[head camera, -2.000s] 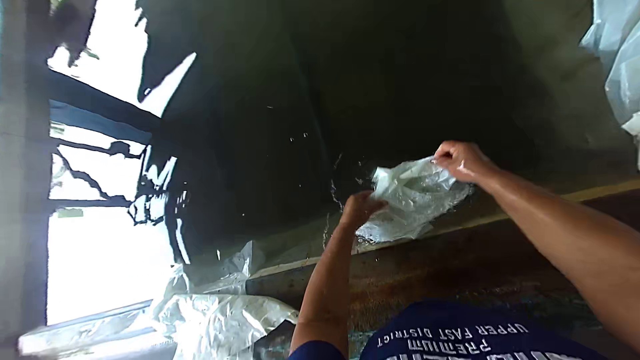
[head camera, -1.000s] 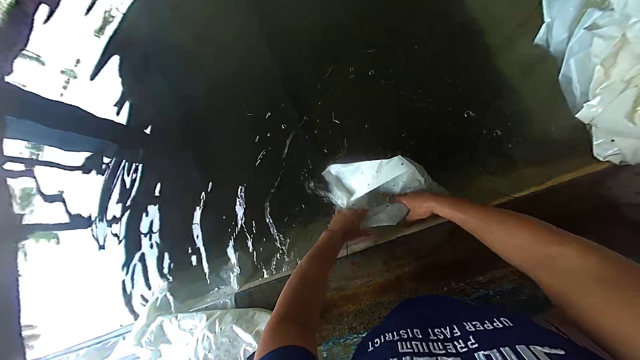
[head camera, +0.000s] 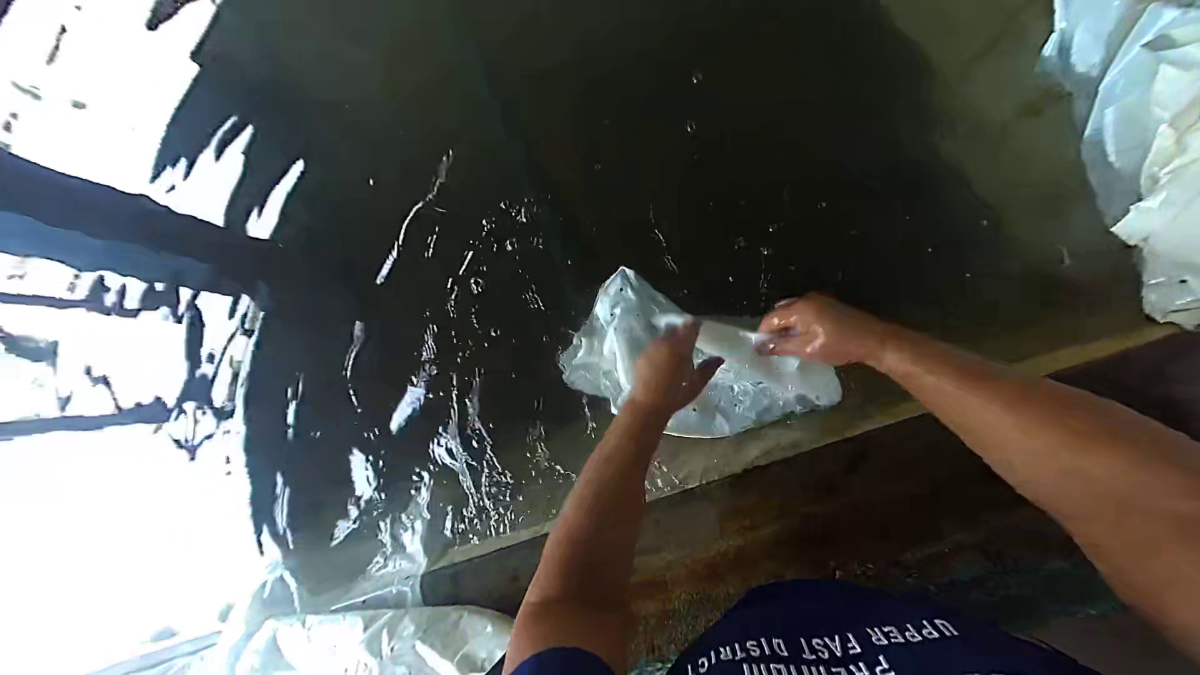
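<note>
A wet, translucent white plastic sheet or bag lies spread at the surface of dark water, close to the near edge of the basin. My left hand is on its middle, fingers pointing away and thumb apart; it is blurred, and whether it grips the plastic is unclear. On the right side, my right hand pinches the plastic's upper edge between thumb and fingers. A taut fold of the plastic runs between both hands.
The basin's ledge runs diagonally in front of my body. More crumpled white plastic rests at the upper right, and another heap at the lower left. Bright reflections and ripples cover the water's left side.
The plastic, bunched above my hands a second ago, is now spread flatter on the water. My right hand has moved from the near side of the plastic to its upper edge.
</note>
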